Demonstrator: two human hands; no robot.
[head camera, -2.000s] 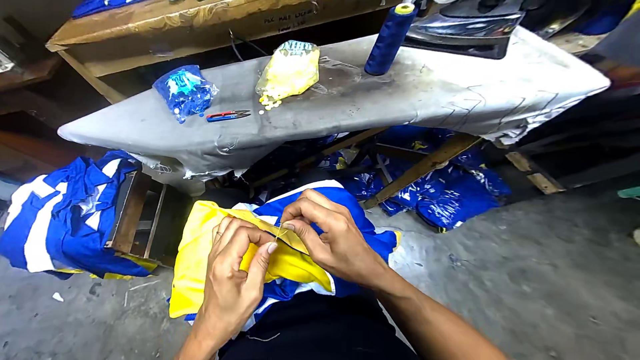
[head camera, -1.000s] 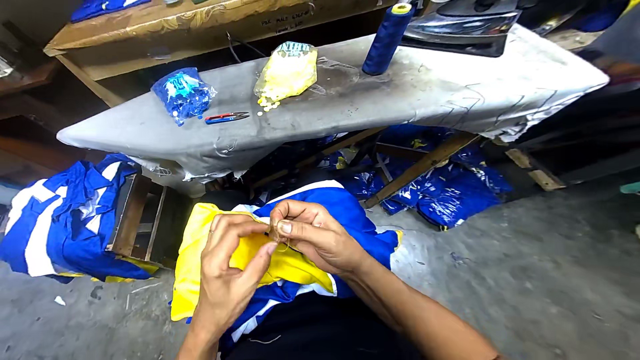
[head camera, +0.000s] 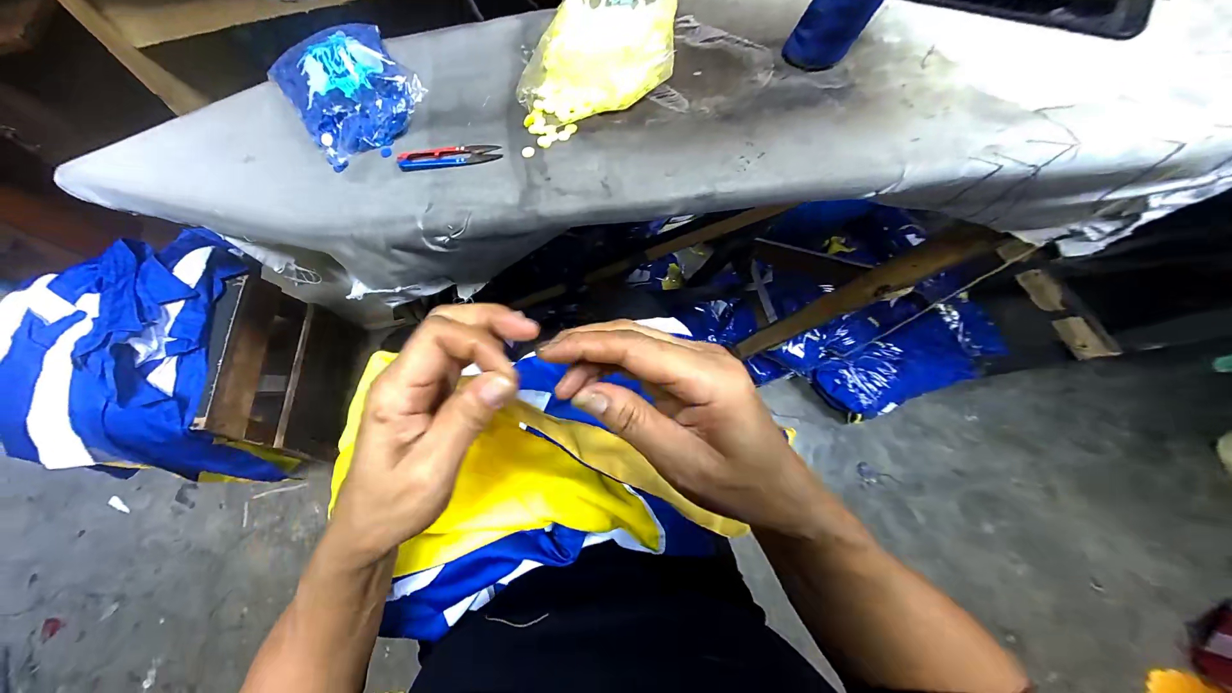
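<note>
My left hand (head camera: 423, 423) hovers over the lap with thumb and fingers apart. Facing it, my right hand (head camera: 674, 414) is half curled, its fingertips close to the left ones. Whether a thread or needle lies between the fingertips is too fine to tell. Beneath both hands, yellow cloth (head camera: 500, 491) with a folded, darker yellow strip (head camera: 616, 462) lies over blue and white fabric (head camera: 549, 551) on my lap. On the grey cloth-covered board ahead, thread snips (head camera: 448, 158) with red and blue handles lie between a bag of blue buttons (head camera: 351, 96) and a bag of yellow buttons (head camera: 602, 58).
A blue thread cone (head camera: 830, 34) stands on the ironing board (head camera: 674, 164), near an iron's dark base (head camera: 1059, 12). Blue and white garments (head camera: 106, 356) hang over a wooden crate (head camera: 241, 366) at left. Blue plastic-wrapped packs (head camera: 885, 356) lie under the board beside a wooden brace (head camera: 866, 289).
My fingertips were pinched together close above the yellow cloth; now both hands are raised off it with their fingers spread more.
</note>
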